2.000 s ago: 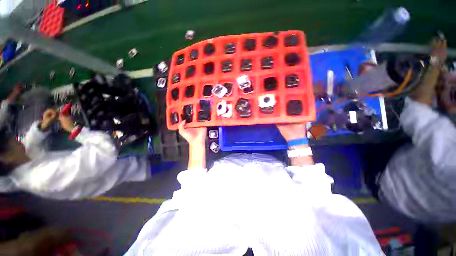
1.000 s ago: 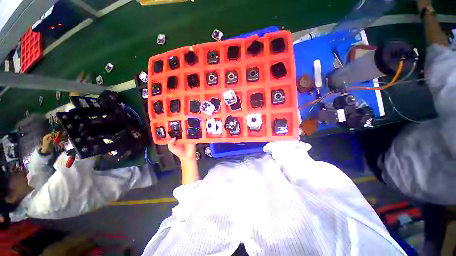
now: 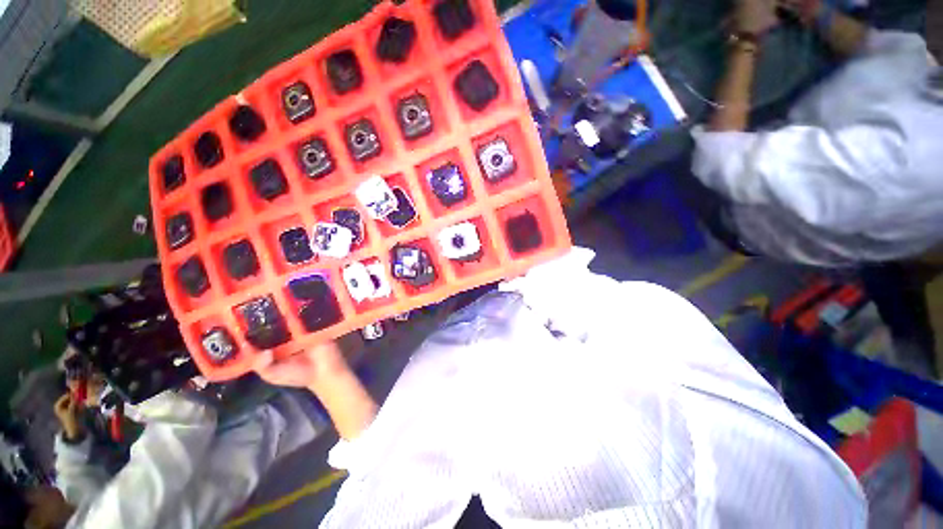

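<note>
A red compartment tray [image 3: 405, 300] is held in front of my chest, tilted with its right end higher in the picture. Most of its pockets hold black rounded-square watch bodies [image 3: 361, 138], some with a round ring at the centre. A few pale units with exposed boards [image 3: 332, 240] lie in or across the lower middle pockets; one white unit [image 3: 460, 242] has a dark centre. My left hand [image 3: 302, 367] grips the tray's near edge at its lower left, fingers partly under it. My right hand is hidden behind the tray and sleeve at the tray's lower right corner.
A person in a white smock [image 3: 827, 155] is at the right, another [image 3: 155, 455] at lower left beside a black tray [image 3: 129, 346]. A blue mat [image 3: 620, 93] with a fixture lies beyond the tray's right end. Red trays [image 3: 884, 455] are low at the right.
The red tray has swung left and tilted, its right end now higher, and appears larger. The right hand, seen earliest at the near edge, is now hidden. The view has turned.
</note>
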